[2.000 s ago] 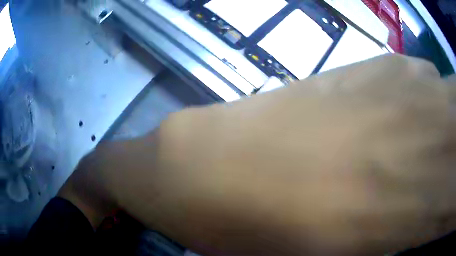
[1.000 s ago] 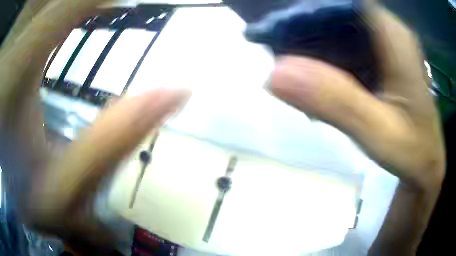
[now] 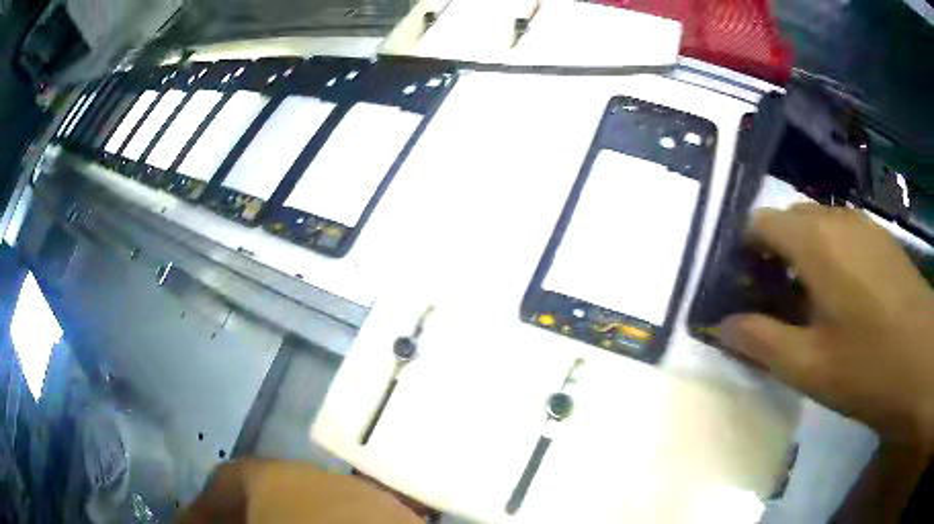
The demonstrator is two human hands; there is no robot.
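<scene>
A row of several black phone middle frames (image 3: 353, 164) lies on the white infeed belt (image 3: 481, 184) at the left. One separate phone middle frame (image 3: 627, 235) lies flat on the belt right of a gap. My right hand (image 3: 840, 307), at the right edge, has its thumb and fingers on another dark frame (image 3: 722, 256), seen at a steep angle beside the separate one; its far side is hidden. My left hand (image 3: 307, 496) is cut off by the bottom edge below the near guide plate (image 3: 461, 420); its fingers are not clearly visible.
Slot screws (image 3: 558, 406) sit in the near guide plate. A far guide plate (image 3: 594, 39) and a red plastic tray (image 3: 729, 36) are beyond the belt. Grey machine housing (image 3: 154, 287) with a metal rail is at the left. Dark equipment stands at the upper right.
Both hands have moved apart from over the belt, left hand down and right hand to the right. The separate frame and the one at my right hand now show.
</scene>
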